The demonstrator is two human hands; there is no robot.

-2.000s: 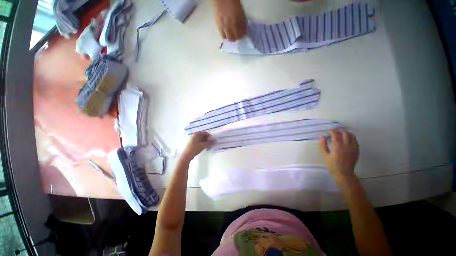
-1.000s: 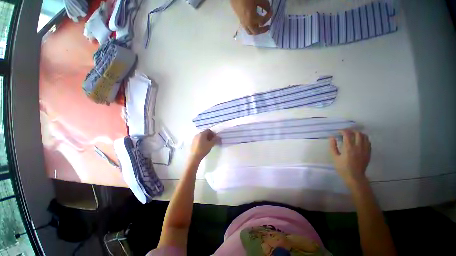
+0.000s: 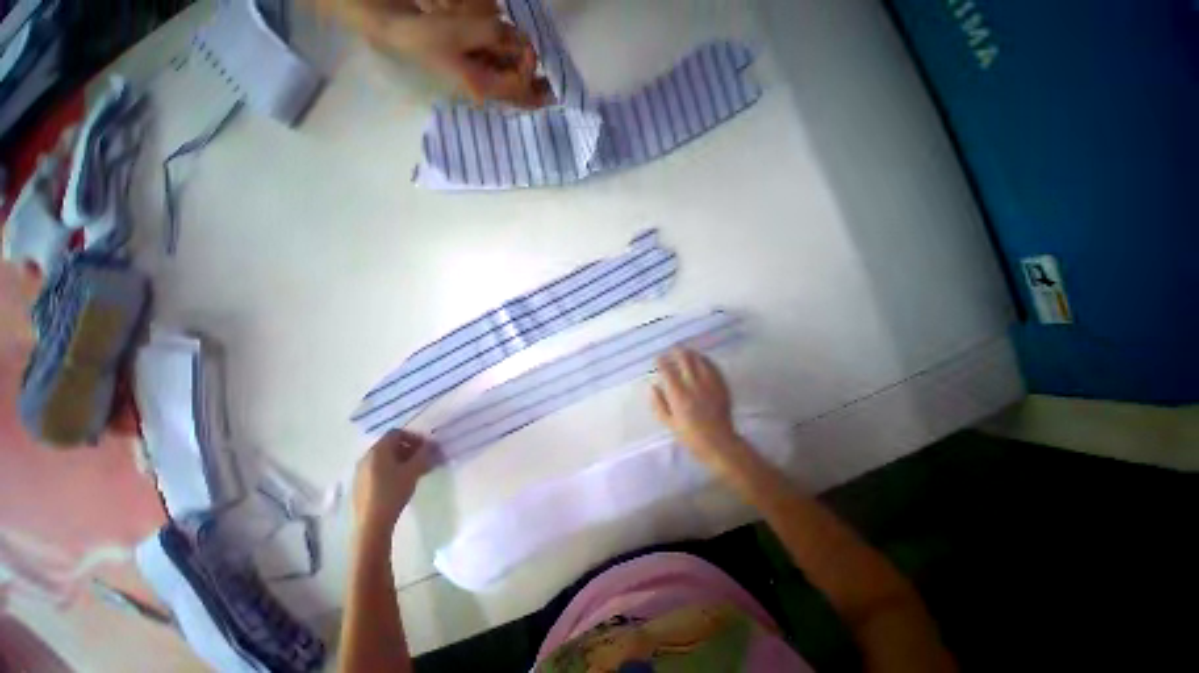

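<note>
A pale striped strip (image 3: 579, 381), whitish as if interlining lies on it, is flat on the white surface in front of me. My left hand (image 3: 395, 471) pinches its left end. My right hand (image 3: 693, 398) rests on its right part with fingers apart. Just above lies a darker striped strip stack (image 3: 526, 322), its left end close to the pale strip. Below lies a white interlining stack (image 3: 579, 506) near the table edge.
Another person's hand (image 3: 487, 53) works over crosswise-striped pieces (image 3: 658, 112) at the top. Bundles (image 3: 86, 342) and a white stack (image 3: 178, 414) lie at left, with a striped bundle (image 3: 237, 605) at lower left. The blue machine cover (image 3: 1065, 158) stands at right.
The view has turned and shifted right, bringing the blue cover into sight. My hands stay on the same strip. The other person's hand now lifts a striped piece.
</note>
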